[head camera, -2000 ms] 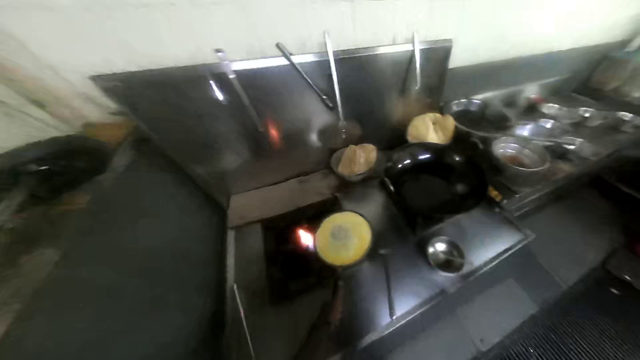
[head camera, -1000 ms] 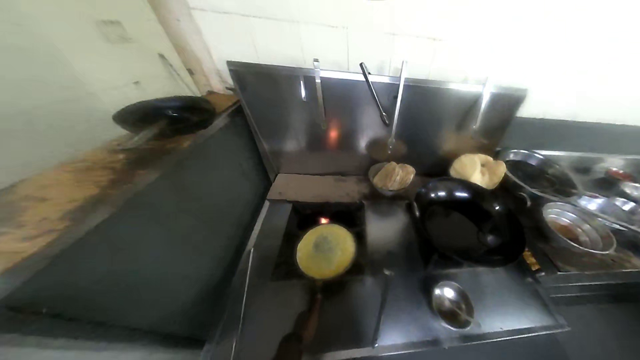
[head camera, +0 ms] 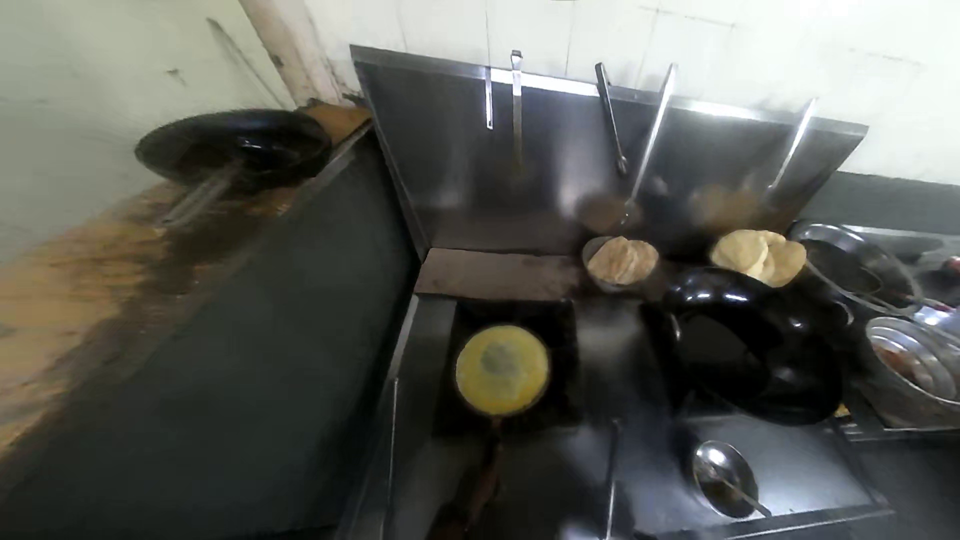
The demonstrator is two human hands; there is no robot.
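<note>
A small frying pan with a thin yellow layer (head camera: 502, 370), greyish in its middle, lies over the dark left burner (head camera: 561, 405). Its handle runs down toward the bottom edge, where a dim, blurred brown shape looks like my left hand (head camera: 469, 502), closed around the handle. The fingers are hard to make out in the shadow. My right hand is out of view. Right of the pan, a thin metal utensil (head camera: 612, 480) lies on the steel stove top. A large black wok (head camera: 750, 352) and a small steel bowl with a spoon (head camera: 724, 480) are farther right.
Round flatbreads (head camera: 622, 260) fill a bowl behind the stove, with puffed breads (head camera: 757, 257) beside the wok. Long utensils lean on the steel backsplash (head camera: 450, 150). Steel pots (head camera: 911, 360) stand at right. Another black pan (head camera: 232, 146) rests on the left ledge, above a dark partition.
The small pan has moved over the left burner; the flame seen beside it, then behind it, no longer shows. The view has swung left, bringing in the black pan on the ledge.
</note>
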